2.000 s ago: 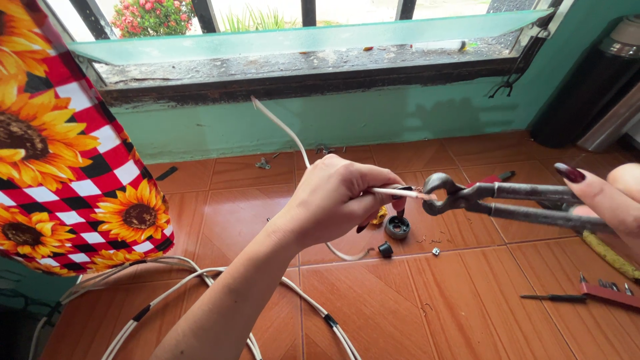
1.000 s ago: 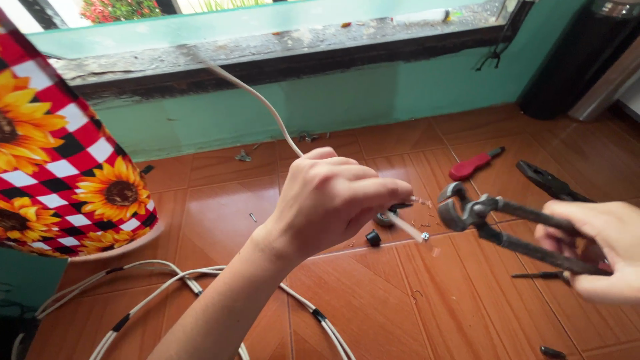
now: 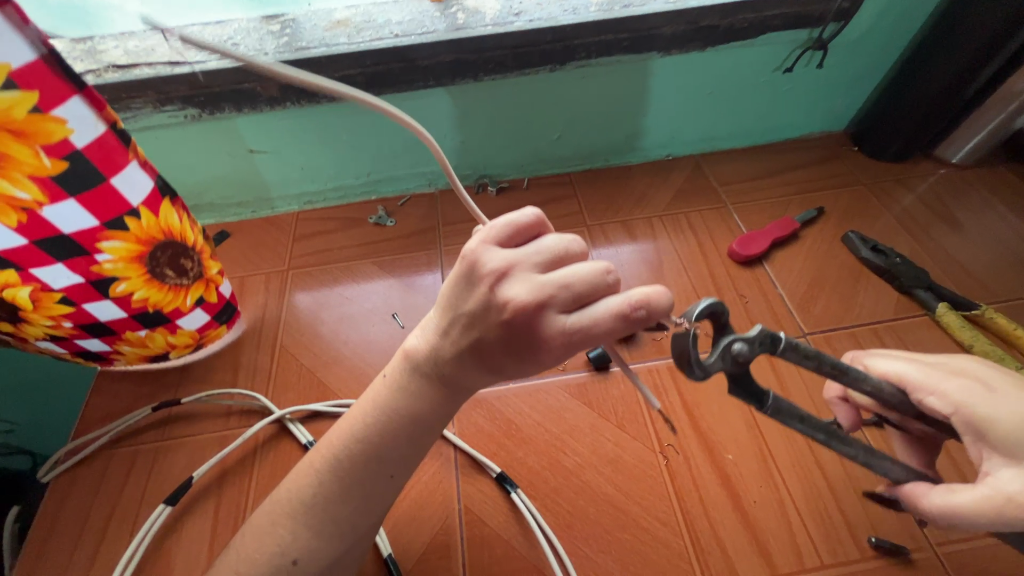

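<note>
My left hand (image 3: 536, 300) grips a white electrical cable (image 3: 400, 120), which arcs up toward the window sill. One wire end with frayed strands points down below my fingers, and bare copper strands stick out beside my fingertips. My right hand (image 3: 936, 432) is closed around the handles of metal end-cutting pincers (image 3: 740, 352). The pincers' curved jaws are close to the copper strands; whether they touch cannot be told. Partly hidden behind my left hand, a small black cap (image 3: 598, 358) lies on the tiles.
A red-handled screwdriver (image 3: 774, 234) and yellow-handled pliers (image 3: 920, 288) lie on the tiled floor at right. Taped white cable loops (image 3: 280, 416) are at lower left, beside a sunflower-patterned cloth (image 3: 128, 248). Small metal parts (image 3: 382, 216) lie near the green wall (image 3: 552, 112). Copper scraps are scattered about.
The pincers were at the wire end two seconds ago, then apart from it to the right one second ago; now their jaws are near the copper strands. The view has shifted.
</note>
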